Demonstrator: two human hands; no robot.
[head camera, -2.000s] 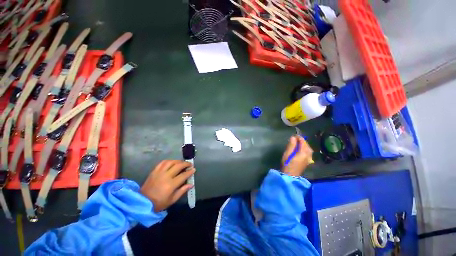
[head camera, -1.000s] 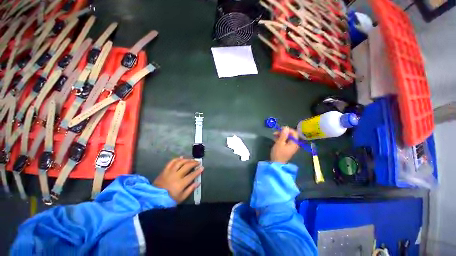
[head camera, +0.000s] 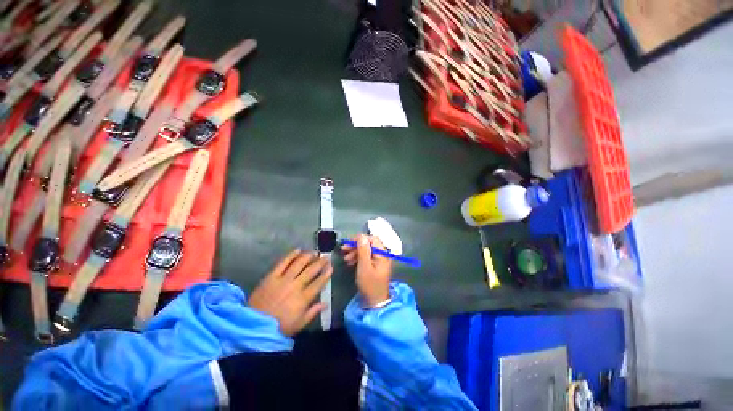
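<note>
A watch with a dark head (head camera: 325, 240) and a pale strap lies upright in view on the green mat. My left hand (head camera: 292, 290) lies flat over the lower strap, fingertips just below the watch head. My right hand (head camera: 370, 269) holds a thin blue brush or pen (head camera: 394, 256); its tip is at the right edge of the watch head. A white wipe (head camera: 385, 236) lies just beyond my right hand. A small blue cap (head camera: 429, 199) stands right of the wipe.
An orange-red tray (head camera: 210, 193) with overlapping watches is at left, another (head camera: 438, 112) at the far side. White paper (head camera: 375, 104) lies before a black fan (head camera: 377, 56). A white bottle (head camera: 498, 205), a yellow-handled tool (head camera: 490, 267) and a blue bin (head camera: 565, 221) are at right.
My right hand has moved from beside the bottle, past the blue cap, left to the watch head with the blue tool. The yellow-handled tool now lies on the mat. My left hand stays by the strap.
</note>
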